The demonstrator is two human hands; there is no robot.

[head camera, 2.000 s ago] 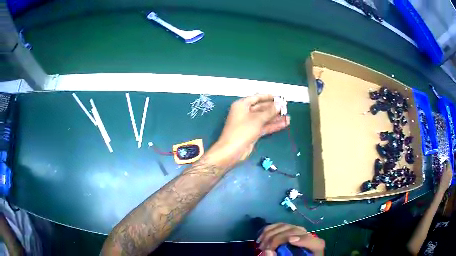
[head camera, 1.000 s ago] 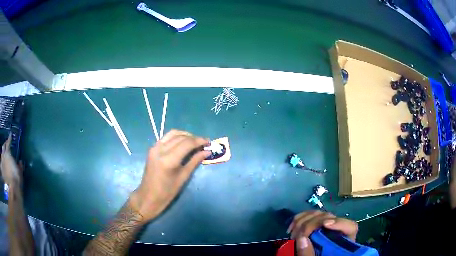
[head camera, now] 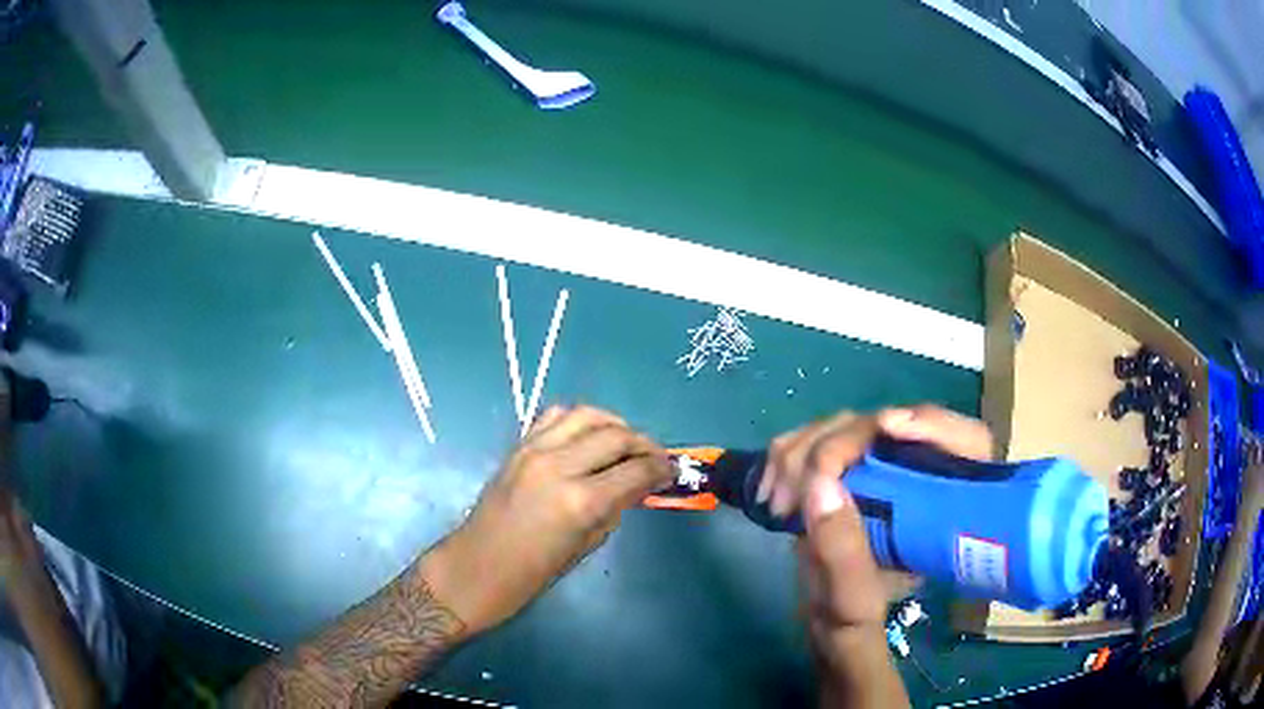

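Observation:
The orange holding jig (head camera: 700, 500) lies on the green bench, partly hidden by my left hand and the screwdriver nose. A small white piece (head camera: 689, 475) sits in its dark recess. My left hand (head camera: 562, 506) has its fingertips pinched at the jig's left side, touching the white piece; I cannot tell how firmly it grips. My right hand (head camera: 848, 513) is shut around the blue electric screwdriver (head camera: 957, 519), held nearly level, its black nose pointing left at the jig. The screwdriver tip is hidden against the jig.
A cardboard tray (head camera: 1033, 416) with many black units stands at the right. Loose screws (head camera: 717, 341) lie near the white rail (head camera: 610, 249). White strips (head camera: 402, 353) lie at the left. A white-and-blue part (head camera: 520, 63) lies beyond the rail. Other workers' arms show at both edges.
My right hand has raised the screwdriver from the bench's front edge and brought its nose to the jig. My left hand stays at the jig. The view has shifted and tilted.

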